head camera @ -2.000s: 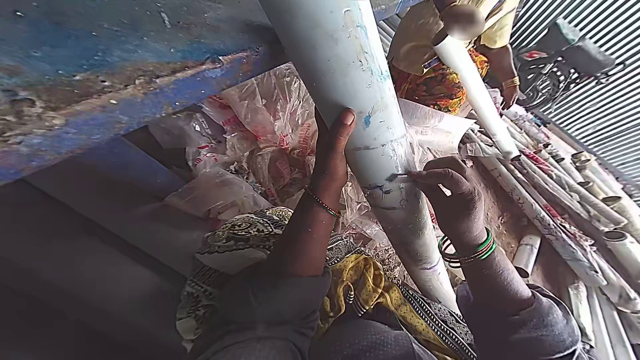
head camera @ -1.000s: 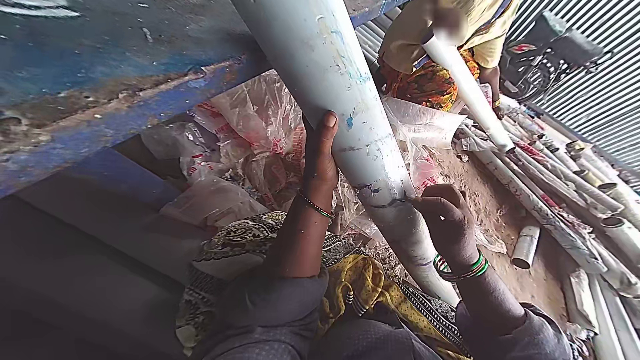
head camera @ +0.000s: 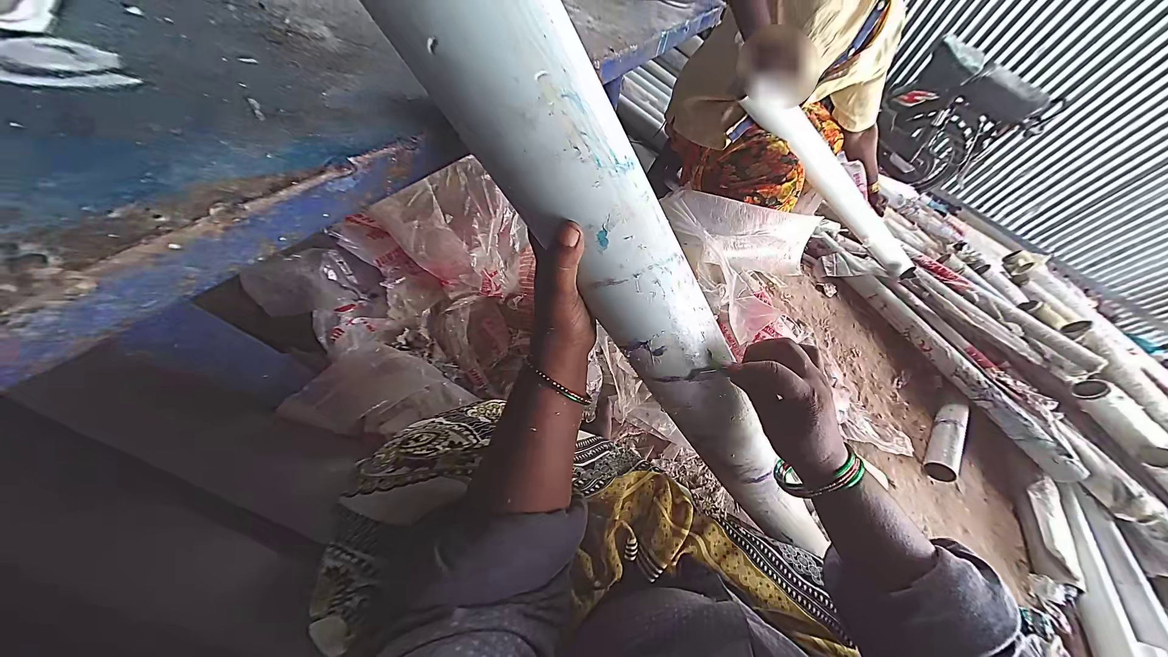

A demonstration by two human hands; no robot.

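Note:
A thick pale plastic pipe (head camera: 630,246) slants from the top of the view down toward my lap, marked with blue stains and dark lines around it. My left hand (head camera: 563,297) grips its left side, the thumb on top and the other fingers hidden beneath. Beside the pipe's right side is my right hand (head camera: 783,392), its fingers pinched together at a dark line on the surface. A small thin dark thing (head camera: 698,373) lies along that line at my fingertips; what it is cannot be told.
A blue-edged table (head camera: 246,219) is at the left. Crumpled plastic wrapping (head camera: 438,283) lies below. Another person (head camera: 776,109) handles a white pipe (head camera: 830,182) at the top right. Many pipes (head camera: 995,392) and a short piece (head camera: 947,443) cover the ground, with a motorcycle (head camera: 949,119) behind.
My right hand has shifted slightly along the dark line, and its fingers are more curled than two seconds ago. My left hand keeps its grip on the pipe.

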